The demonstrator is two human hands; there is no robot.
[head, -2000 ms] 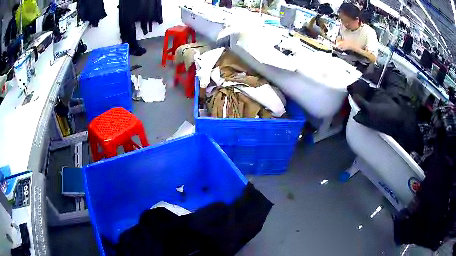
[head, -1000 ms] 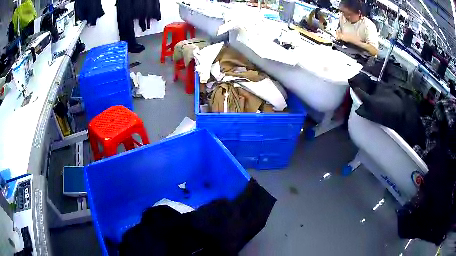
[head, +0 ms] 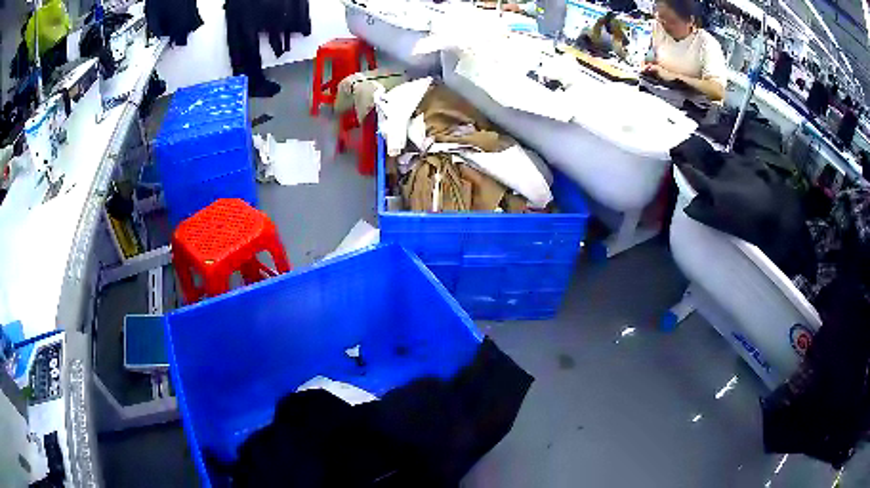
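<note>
Neither of my hands is in view. Nearest in front of me is a large open blue bin (head: pixel 277 329). Black cloth (head: pixel 410 429) lies heaped in it and hangs over its right corner. A white piece (head: pixel 336 389) shows beside the cloth, and a small white scrap (head: pixel 355 354) is further back in the bin. A second blue bin (head: pixel 486 262) stands behind it, filled with tan and white cloth (head: pixel 463 172).
A red stool (head: pixel 224 229) and stacked blue bins (head: pixel 205 143) stand left, beside the white machine table (head: pixel 86 219). White sheets (head: pixel 291 160) lie on the floor. A person (head: pixel 689 52) sits at a far table. Black garments (head: pixel 754 200) hang over a table at right.
The view has shifted slightly, so the bins and stool sit a little higher and further right in the picture. The seated person's head and arms have moved slightly.
</note>
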